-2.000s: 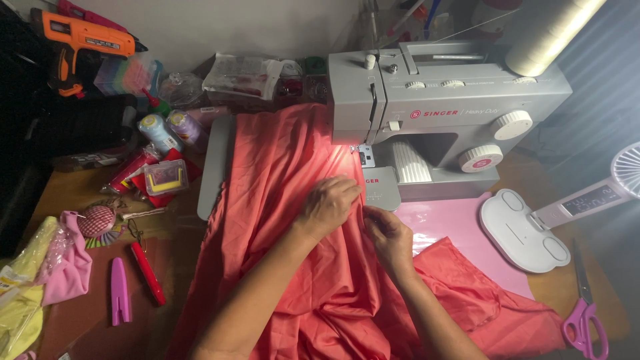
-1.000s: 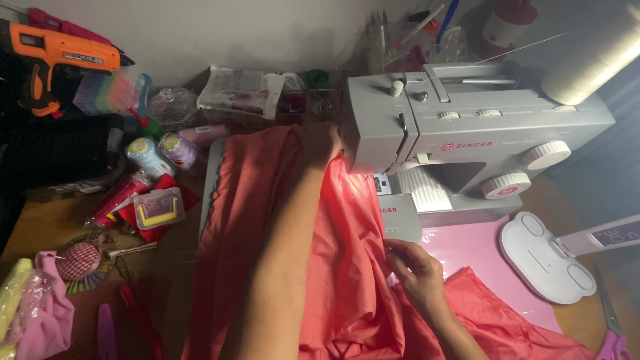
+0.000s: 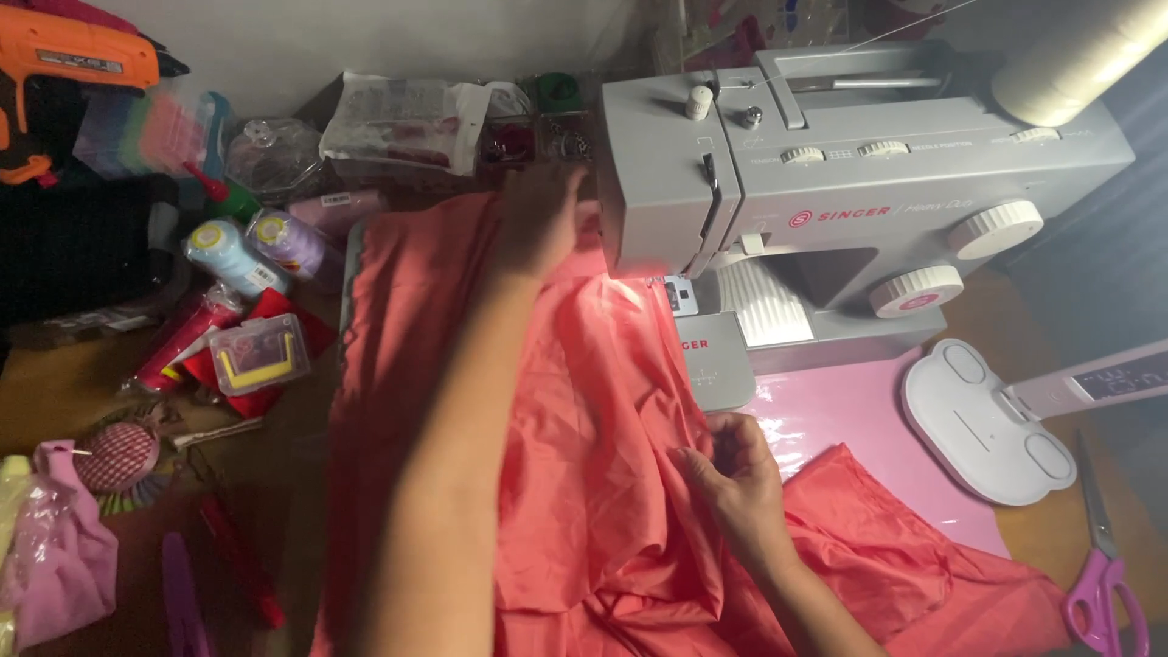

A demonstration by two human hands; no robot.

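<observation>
Coral satin fabric (image 3: 584,438) spreads over the bed of a grey Singer sewing machine (image 3: 839,192), its right edge running under the lit needle area, where the presser foot is hidden. My left hand (image 3: 547,219) is blurred and reaches to the far end of the fabric, just left of the machine head; its fingertips are not clear. Nearer the front, my right hand (image 3: 739,474) pinches the fabric's right edge between thumb and fingers, beside the grey bed plate (image 3: 716,365).
Thread cones (image 3: 233,255), a small clear case (image 3: 260,356) and a pincushion (image 3: 119,453) lie left. An orange glue gun (image 3: 78,59) is at the upper left. On the right are a white lamp base (image 3: 985,424) and purple-handled scissors (image 3: 1100,575).
My left hand has moved from the fabric in front of the needle to the far end beside the machine head. My right hand stays at the fabric's right edge. The view has shifted closer.
</observation>
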